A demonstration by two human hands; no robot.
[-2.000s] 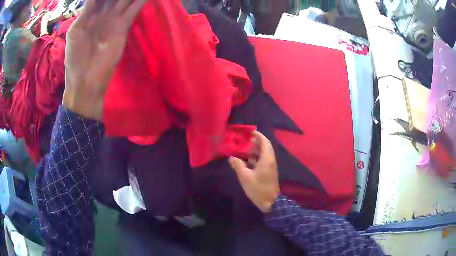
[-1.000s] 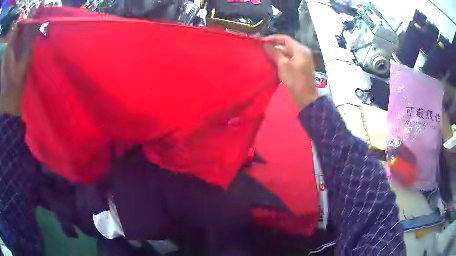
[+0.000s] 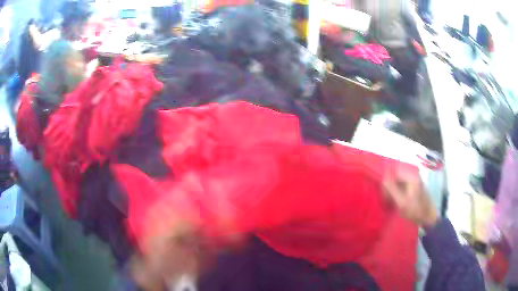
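A red garment piece [image 3: 318,199] is spread out over a dark heap [image 3: 250,264] in front of me. My right hand [image 3: 412,199] is at its right edge, with the fingers closed on the fabric. My left hand [image 3: 170,250] is a strong blur at the lower left, over the red fabric; its grip cannot be made out. More red fabric [image 3: 227,125] lies just behind on the dark heap. A flat red stack [image 3: 395,256] shows below and right of my right hand.
Bunched red pieces [image 3: 108,113] hang over the heap's left side. A blue stool [image 3: 25,213] stands at the left on the green floor. The pale machine table [image 3: 454,153] runs along the right, with a pink plastic bag [image 3: 508,199]. A cardboard box [image 3: 349,102] stands behind.
The red piece, held up and stretched between my hands one second ago, is now lower over the heap. Both hands have moved down in the picture, and the view now shows more of the background.
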